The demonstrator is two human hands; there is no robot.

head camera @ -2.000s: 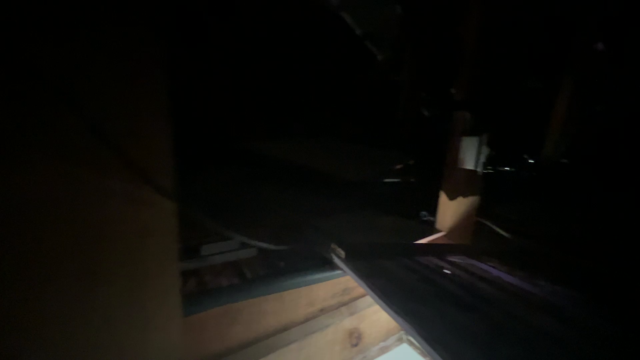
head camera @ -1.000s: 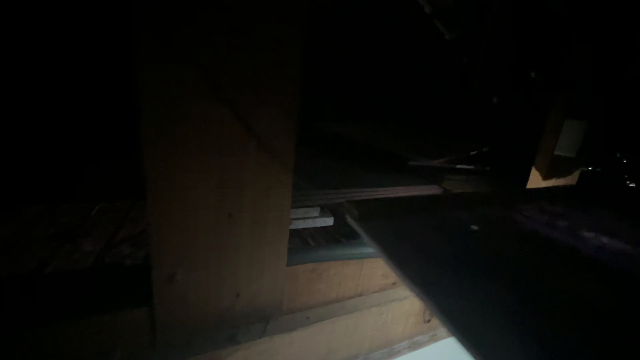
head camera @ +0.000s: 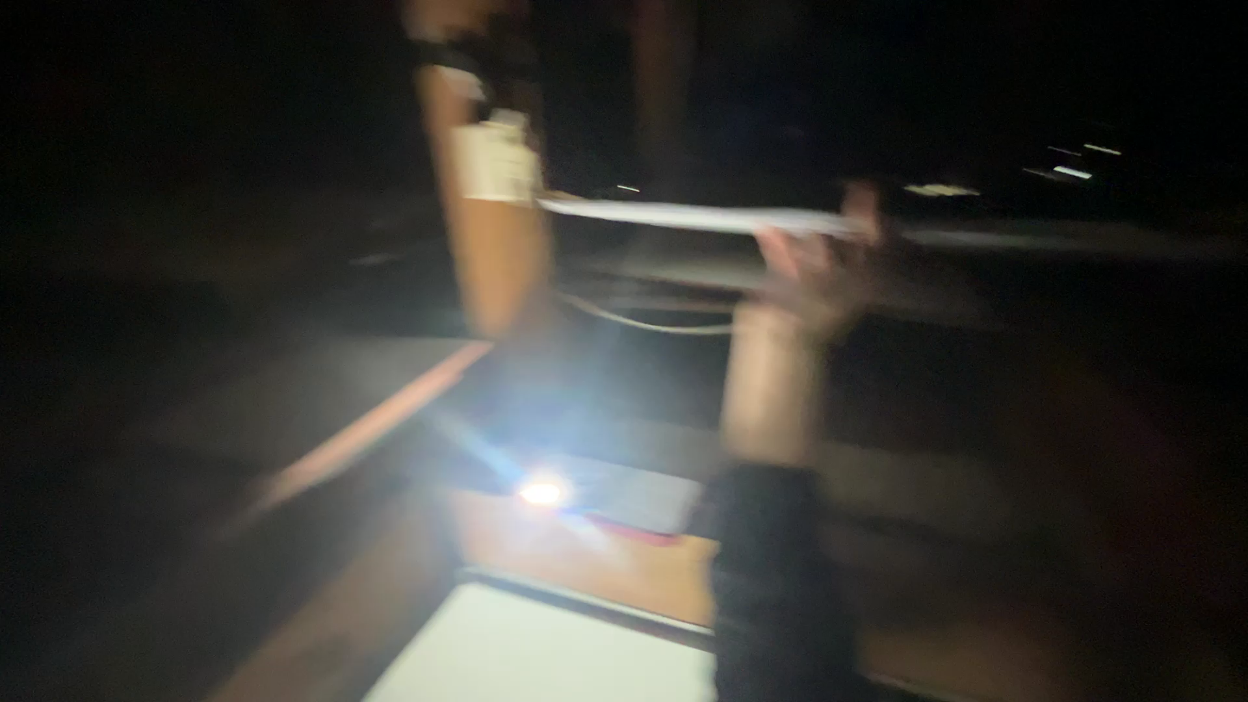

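The view is dark and strongly blurred. My right hand (head camera: 819, 263) is raised right of centre, its forearm coming up from the bottom edge in a dark sleeve. Its fingers are around a long, thin white strip (head camera: 692, 214), which runs left toward a wooden post (head camera: 502, 263); whether the strip touches the post, and what it is made of, I cannot tell. A pale paper-like piece (head camera: 497, 161) is on the post. Below and left of the forearm shines a small bright light (head camera: 541, 490). My left hand is out of view.
A pale flat panel (head camera: 556, 648) lies at the bottom, beside a wooden member (head camera: 614, 570). A light-coloured board edge (head camera: 380, 424) slants down left from the post's foot. A thin pale cable (head camera: 643, 320) sags behind the forearm. Dark surfaces lie around.
My right hand has come into view with the white strip in it. The bright light now shows low in the middle. The view has swung away from the wide wooden post.
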